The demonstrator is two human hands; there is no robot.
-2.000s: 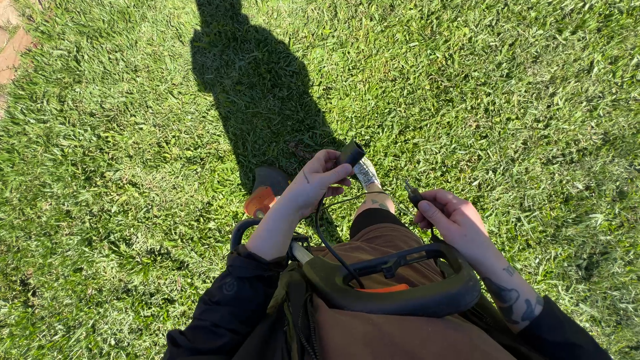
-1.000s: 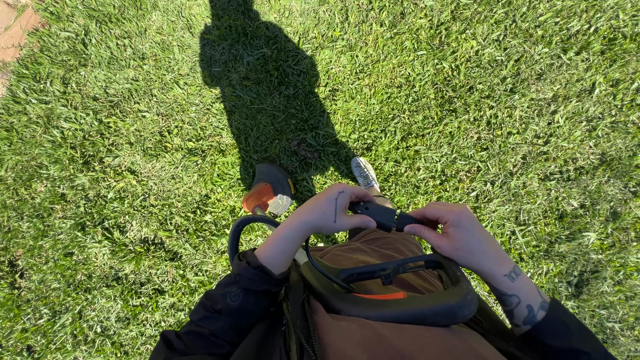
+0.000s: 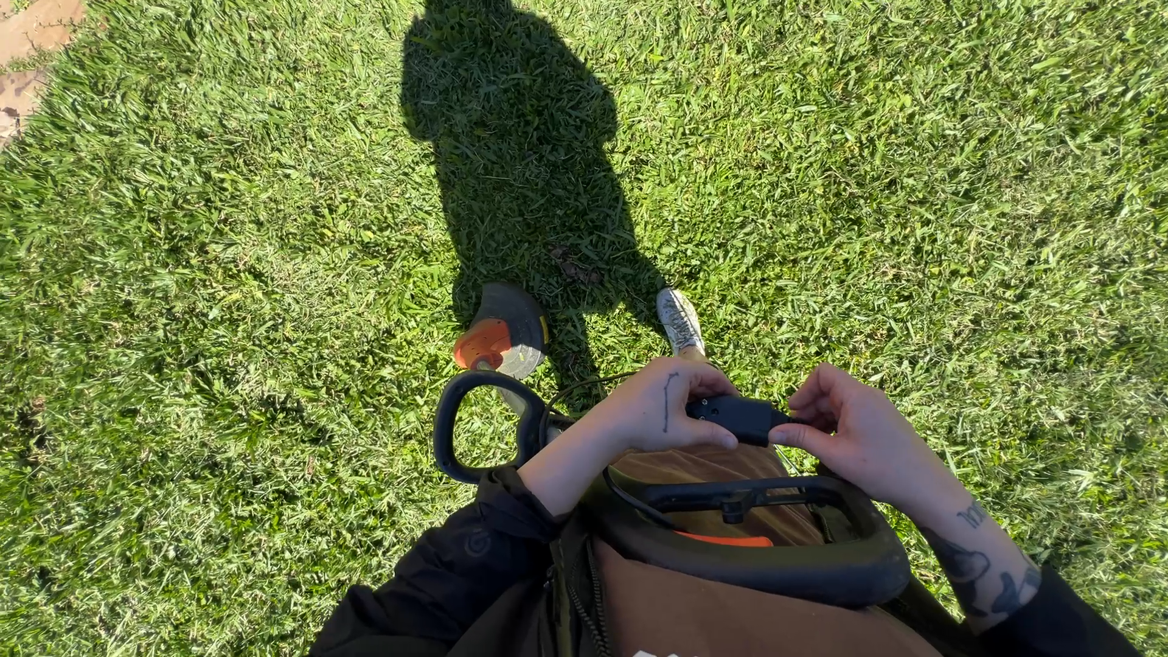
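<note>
My left hand [image 3: 671,406] grips a black cable connector [image 3: 744,420], its thumb and fingers around the left end. At the connector's right end, my right hand [image 3: 849,429] holds the black plug or cable end with thumb and fingertips; the two parts appear joined. Below both hands, the rear handle [image 3: 757,547] of a string trimmer, black with an orange trigger, lies against my body. Its loop-shaped front handle [image 3: 447,424] is left of my left wrist. Farther off is the trimmer head's orange housing [image 3: 484,342] with a dark guard [image 3: 516,319].
Sunlit grass [image 3: 867,228] surrounds me, with my shadow [image 3: 529,164] across it. My shoe [image 3: 680,319] stands right of the trimmer head. Stone paving [image 3: 36,46] shows at the top left corner. A thin black cable runs near the trimmer's shaft.
Two seconds ago my hands were apart, with a black connector part in each. They have come together and the parts have met. My right fingers have since spread somewhat around the connector's right end.
</note>
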